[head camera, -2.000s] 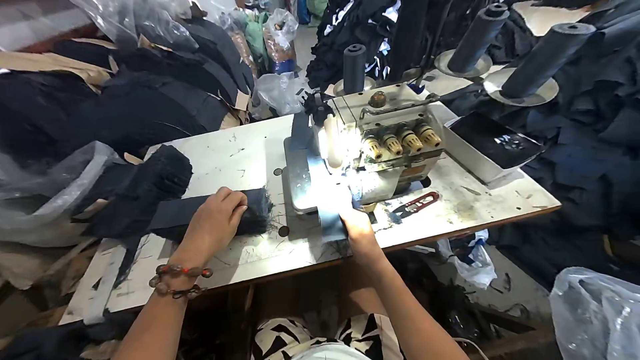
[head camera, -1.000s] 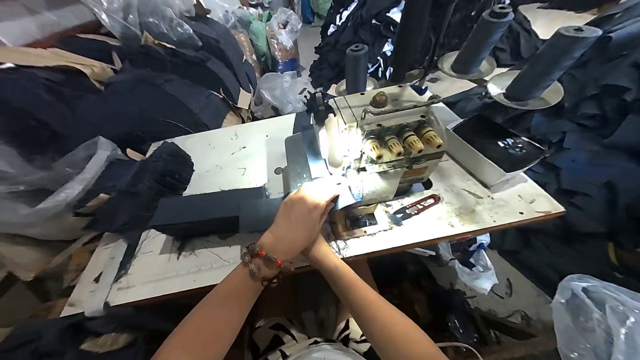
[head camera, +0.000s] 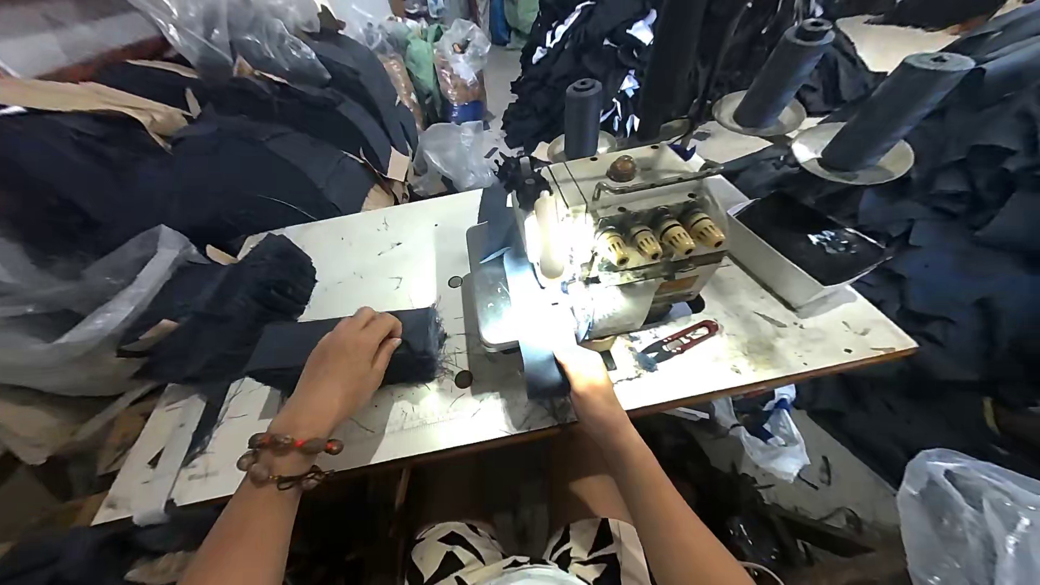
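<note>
An overlock sewing machine (head camera: 642, 244) stands on the white table, its needle area brightly lit. A dark navy fabric strip (head camera: 543, 370) lies under and in front of the machine's presser area. My right hand (head camera: 587, 378) grips the near end of that strip at its right edge. Over a stack of dark fabric pieces (head camera: 418, 345) on the left, my left hand (head camera: 353, 357) rests with fingers bent; its fingertips touch the top piece, and whether they pinch it I cannot tell. Red-handled thread snips (head camera: 682, 341) lie to the right of my right hand.
Thread cones (head camera: 583, 118) stand behind the machine. An open box with a black inside (head camera: 800, 252) sits at its right. A crumpled dark fabric bundle (head camera: 272, 305) lies on the table's left part, near clear plastic bags (head camera: 106, 301). The table's front edge (head camera: 455, 455) runs before my knees.
My left hand was beside my right hand at the machine one second ago; it has moved left onto the fabric stack. My right hand shows now at the strip's near end.
</note>
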